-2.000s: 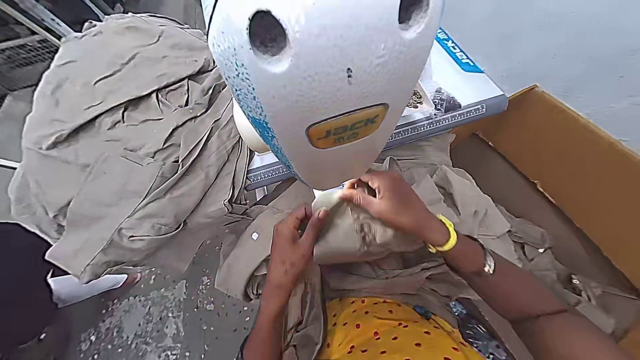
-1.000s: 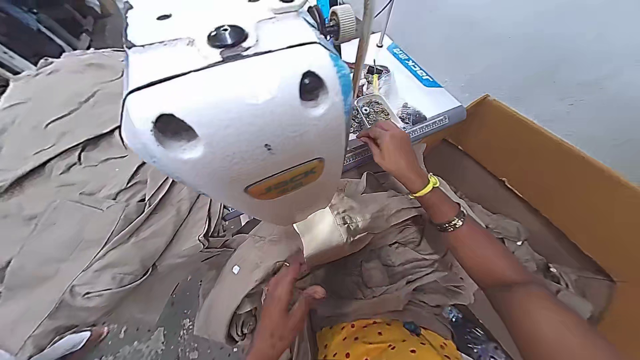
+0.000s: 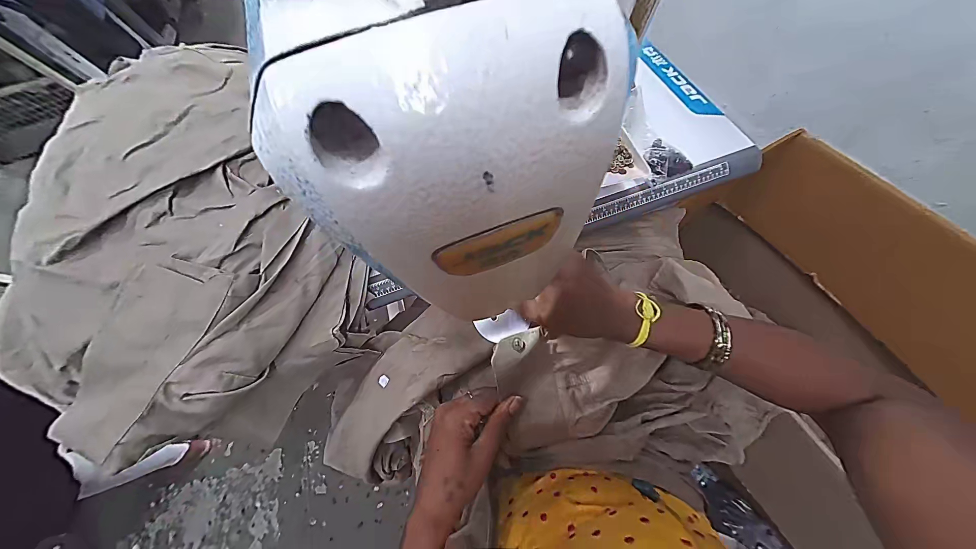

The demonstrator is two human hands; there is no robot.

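A white industrial sewing machine head (image 3: 442, 152) fills the upper middle of the view and hides its needle area. Below it lies a khaki cloth garment (image 3: 587, 374), bunched toward my lap. My left hand (image 3: 465, 442) pinches the lower edge of a garment flap between thumb and fingers. A small round button (image 3: 518, 345) shows on that flap. My right hand (image 3: 576, 301), blurred and with the fingers bent, is up against the lower right of the machine head, above the flap; whether anything is between its fingertips is hidden.
A heap of khaki garments (image 3: 175, 229) lies at the left. Small buttons (image 3: 621, 158) and a plastic bag (image 3: 667, 160) rest on the machine table (image 3: 732, 152), which has a ruler edge. A cardboard box wall (image 3: 877, 252) rises at the right. The floor (image 3: 221, 496) is speckled with scraps.
My right hand has moved from the tray of buttons back to the machine head. My left hand, earlier loose with fingers apart, now pinches the cloth flap. The view has shifted.
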